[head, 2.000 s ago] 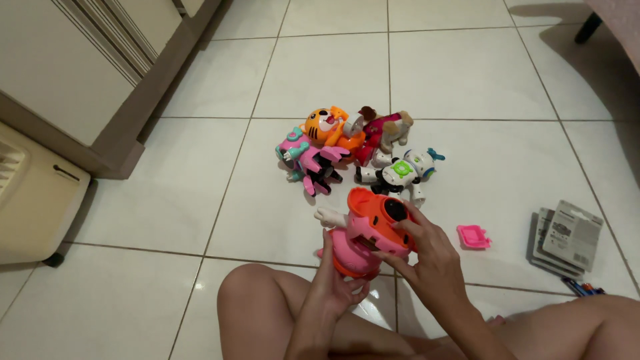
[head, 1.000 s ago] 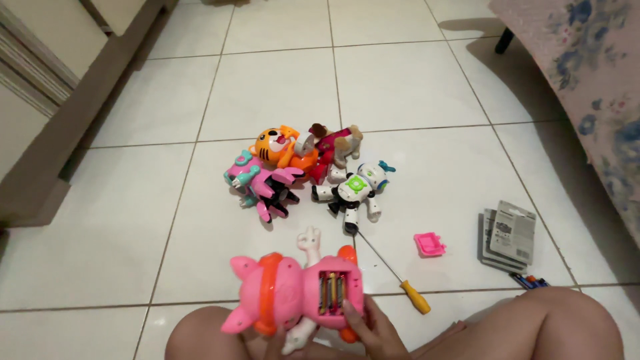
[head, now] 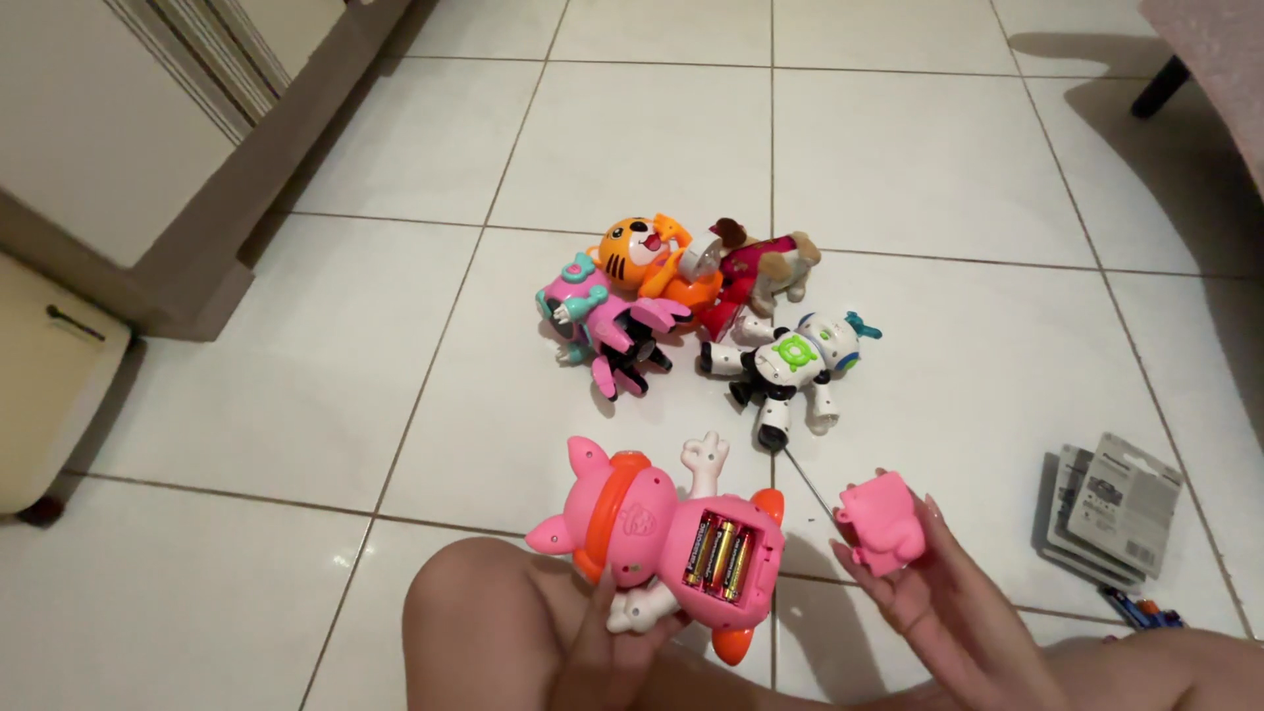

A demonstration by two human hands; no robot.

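Note:
My left hand (head: 617,642) holds a pink plastic toy animal (head: 647,513) from below, its back turned up. Several AA batteries (head: 721,558) lie side by side in the toy's uncovered battery compartment. Between the fingers of my right hand (head: 913,583) is a pink plastic battery cover (head: 882,523), apart from the toy on its right. A screwdriver's metal shaft (head: 808,484) shows on the floor behind that hand, which hides its handle. Beyond the held toy lies a white toy robot (head: 795,360) on its back.
An orange toy tiger (head: 637,255), a pink and teal toy (head: 602,316) and a plush dog in red (head: 765,269) lie grouped on the tiles. Battery blister packs (head: 1116,504) are stacked at right, with loose batteries (head: 1141,607) beside them. A cabinet (head: 188,227) stands at left.
The pink battery cover, on the floor one second ago, is now in my right hand. The toy has turned from face-up two seconds ago to back-up, its compartment showing.

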